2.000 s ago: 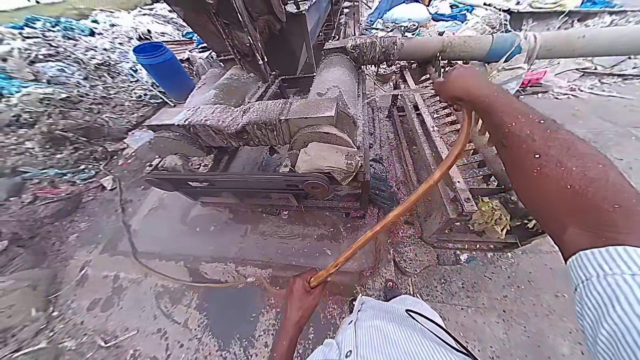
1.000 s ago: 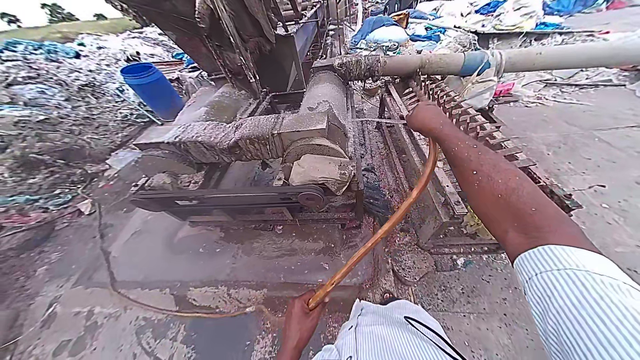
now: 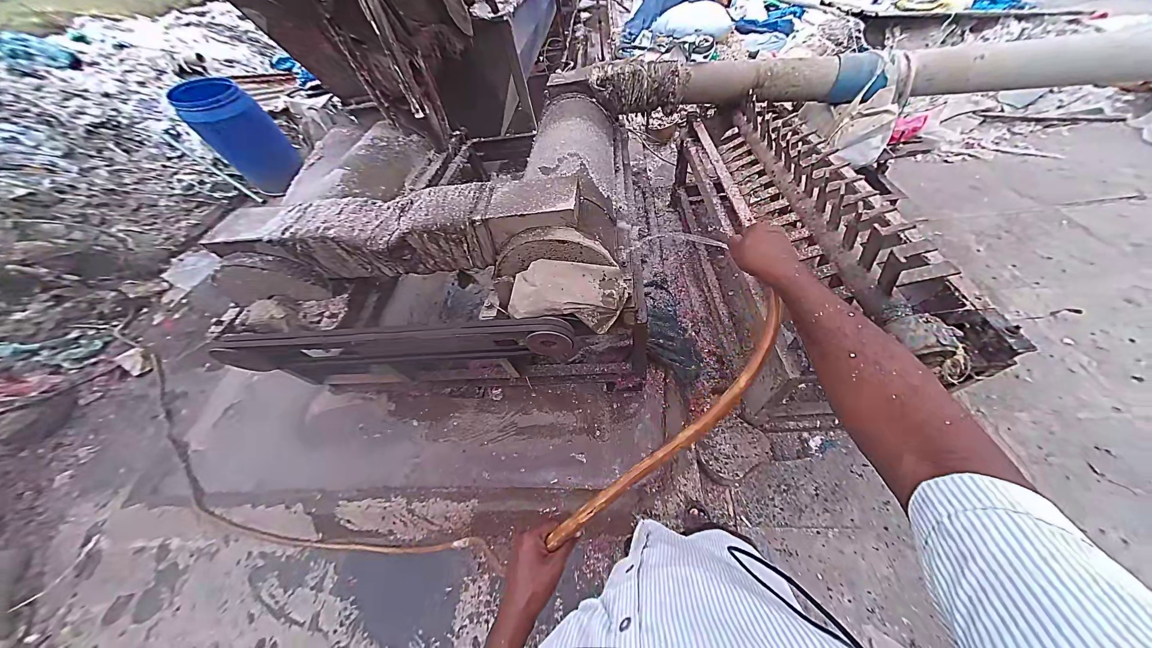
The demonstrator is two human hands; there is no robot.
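Note:
An orange-brown water hose (image 3: 670, 447) curves between my two hands. My right hand (image 3: 765, 255) is closed round its upper end, beside the toothed metal rack (image 3: 837, 207), and a thin stream of water (image 3: 679, 238) runs left from it toward the dirt-covered machine. Lower down, my left hand (image 3: 537, 562) grips the hose close to my body. From there the hose trails left over the wet concrete. The machine's duct (image 3: 387, 225) is crusted with grime, and a belt guard with a pulley (image 3: 551, 342) sits below it.
A blue plastic barrel (image 3: 236, 135) stands behind the machine at the left, by heaps of shredded waste (image 3: 72, 135). A thick pipe (image 3: 1008, 67) crosses the upper right. Wet concrete floor (image 3: 405, 450) lies in front of the machine. Filled bags (image 3: 693, 20) are at the back.
The water stream shows more clearly than two seconds ago. My right hand stays on the hose end and my left hand on its lower part. The view has shifted somewhat.

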